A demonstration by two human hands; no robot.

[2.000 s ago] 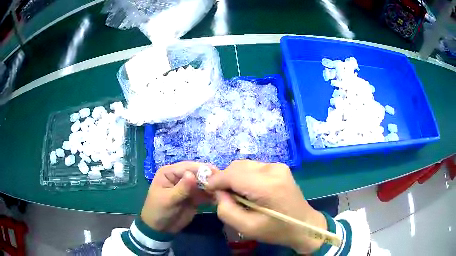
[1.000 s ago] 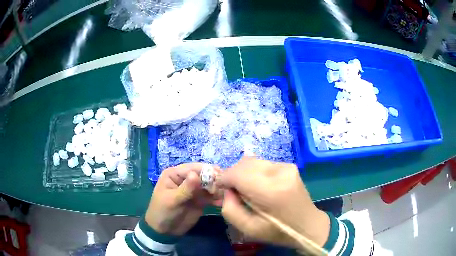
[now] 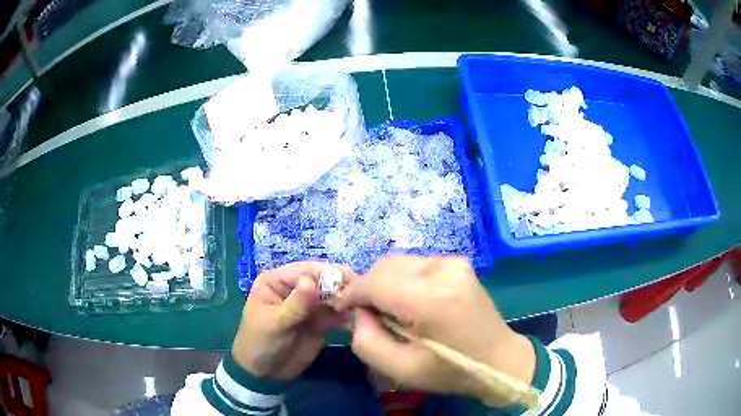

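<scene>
My left hand (image 3: 286,321) holds a small clear plastic housing (image 3: 331,281) with white in it, between thumb and fingertips. My right hand (image 3: 431,325) touches the housing with its fingertips and holds a bamboo stick (image 3: 463,361), whose tan shaft runs back under the palm toward the wrist. The stick's working tip is hidden by the fingers. Both hands are bare and meet in front of the blue crate (image 3: 246,258) full of clear housings.
A clear tray (image 3: 89,288) with white pieces lies left. An open plastic bag (image 3: 345,101) of small white parts stands behind the crate. A large blue bin (image 3: 601,242) with white covers is at right. A crumpled clear bag (image 3: 207,24) lies at the back. Red stools (image 3: 650,299) show at right.
My hands stay together on the housing, with small shifts of the right fingers and stick. The whole view shifts slightly with the head; nothing has been let go.
</scene>
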